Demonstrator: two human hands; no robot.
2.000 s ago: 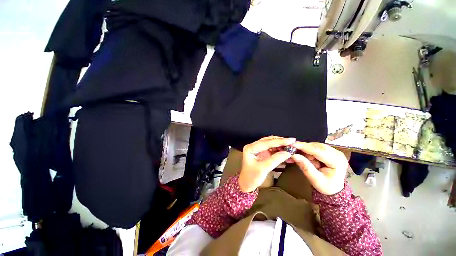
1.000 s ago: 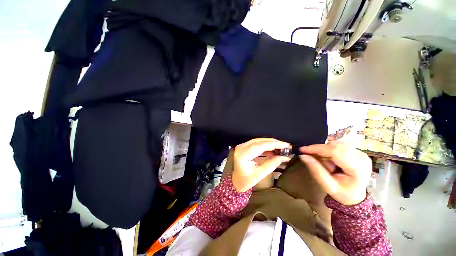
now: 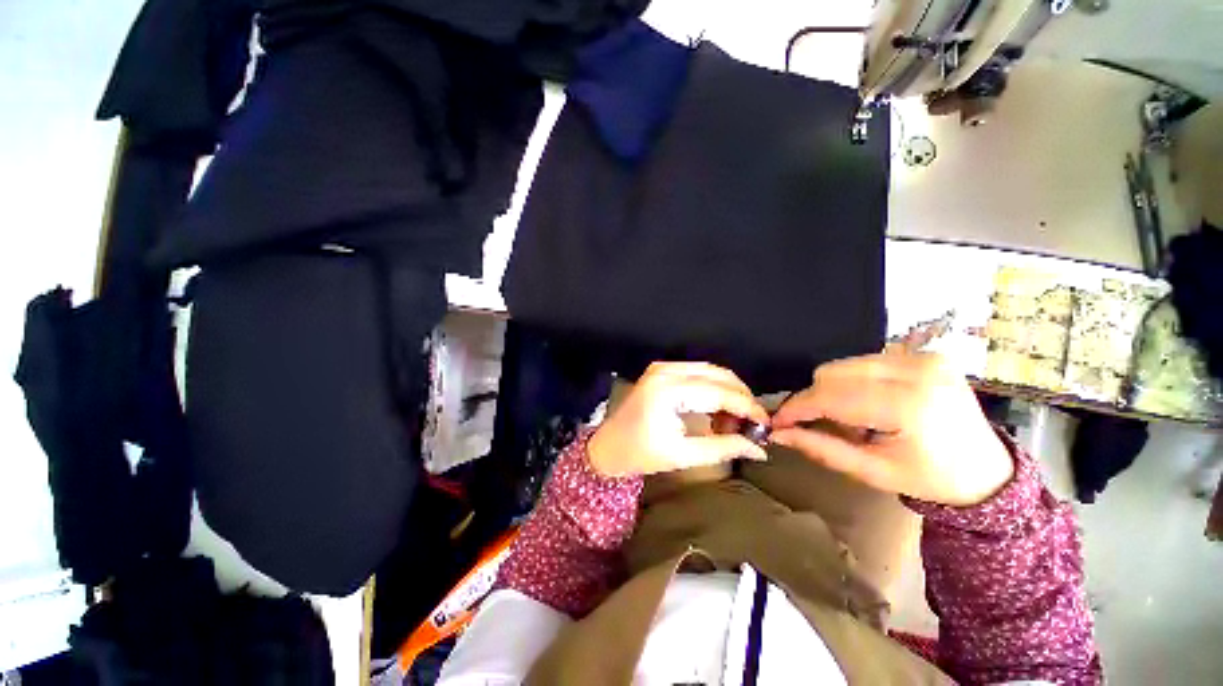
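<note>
My left hand [image 3: 680,424] holds a tiny dark, shiny metal item [image 3: 755,432], perhaps a bobbin or bobbin case, between thumb and fingers over the lap. My right hand [image 3: 896,426] meets it from the right, its thumb and fingertips pinched together at the item. Whether thread runs between them cannot be told. A flat black cut panel [image 3: 711,201] lies on the table beyond the hands, its right corner by the presser foot [image 3: 861,123]. A small navy piece [image 3: 629,91] lies at the panel's upper left corner.
The sewing machine head [image 3: 939,54] stands at the upper right. Large black stacked pieces [image 3: 302,402] lie at the left. The table's worn, patterned front edge [image 3: 1060,335] is right of the panel. A dark cloth heap [image 3: 1198,295] lies at the far right edge.
The hands drew apart a little, then came together again at the metal item, now slightly lower and left. My right hand is turned more sideways. The view has shifted slightly.
</note>
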